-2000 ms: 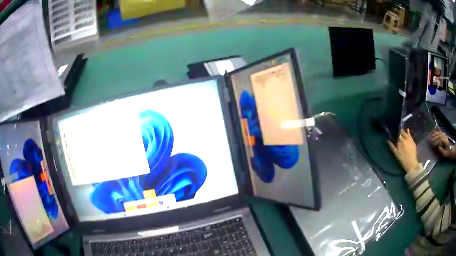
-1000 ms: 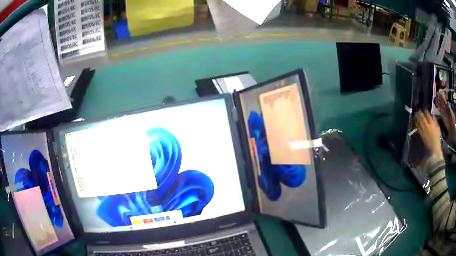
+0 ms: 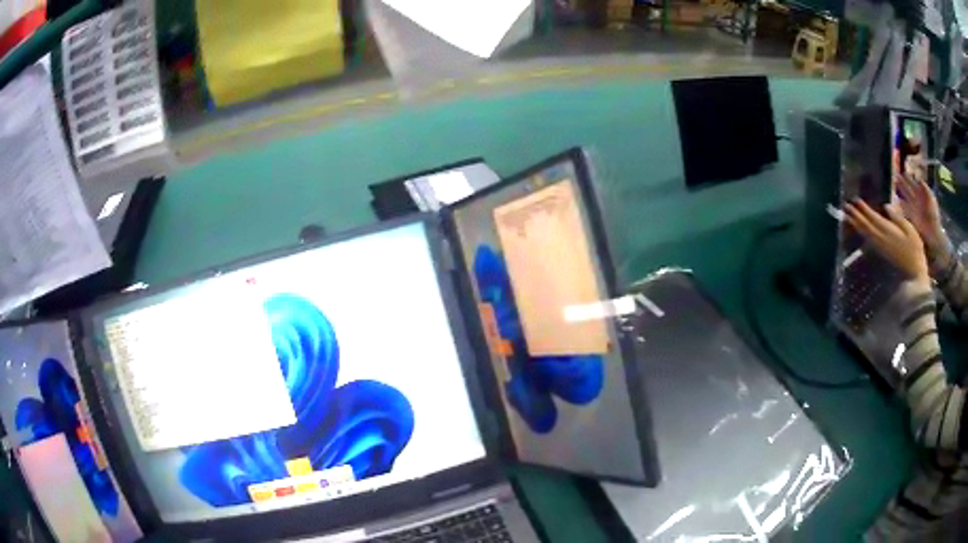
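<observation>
The main screen [image 3: 361,350] of a laptop is lit, with a blue swirl, a pale window at its left and a small orange-white bar low down. The right side screen [image 3: 552,318] is folded out at an angle, showing the swirl and a peach window, with a white tape tab [image 3: 598,309] on its edge. The left side screen [image 3: 66,440] is lit and cut off by the picture's left edge. Part of the keyboard [image 3: 451,531] shows at the bottom edge. Neither of my hands is in the picture.
A closed laptop in film [image 3: 711,408] lies right of the side screen. A black panel [image 3: 727,129] stands behind. At the right, another person's hands [image 3: 897,235] are at a similar laptop. A black cable [image 3: 756,329] curves between. Label sheet [image 3: 115,80], yellow sheet [image 3: 271,48] and white papers [image 3: 42,202] are behind.
The view has shifted, so the laptop sits further left and lower than at first, with less keyboard showing. The other person's hands have moved up from their keyboard toward their screen.
</observation>
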